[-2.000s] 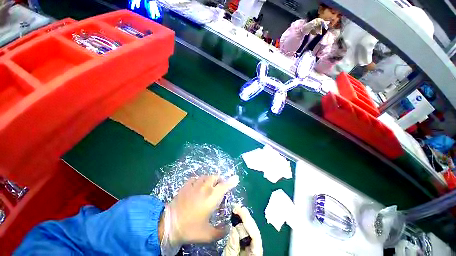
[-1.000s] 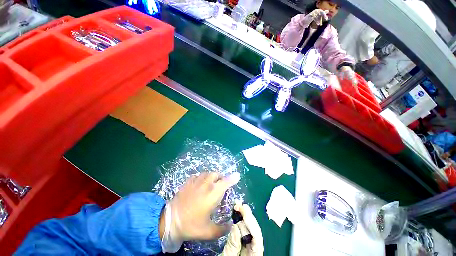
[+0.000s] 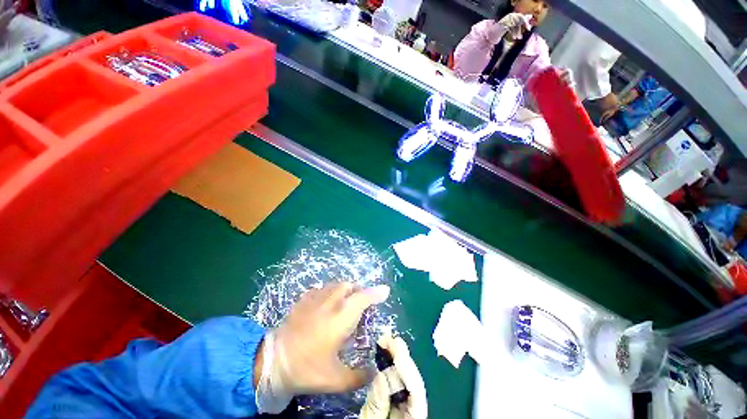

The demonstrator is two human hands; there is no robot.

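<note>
A crinkled transparent film (image 3: 323,258) lies on the green mat in front of me. My left hand (image 3: 323,340), in a thin pale glove with a blue sleeve, is over the film, its fingers curved round a shiny clear piece (image 3: 364,348) that it mostly hides. My right hand (image 3: 397,380), gloved and cut off by the bottom edge, is closed on a black tool (image 3: 383,358) close beside the piece. White paper pieces (image 3: 440,257) lie to the right of the film.
Red bins (image 3: 123,123) with shiny parts stand at left beside a brown cardboard piece (image 3: 239,186). A white board (image 3: 512,397) at right bears an oval shell (image 3: 547,342) and a cloudy tub (image 3: 627,352). A lit dog-shaped lamp (image 3: 467,135) is on the conveyor. A person stands across it.
My hands stay almost in place over the film. The red bin across the conveyor has been lifted and tilted by the person there. The view has shifted slightly.
</note>
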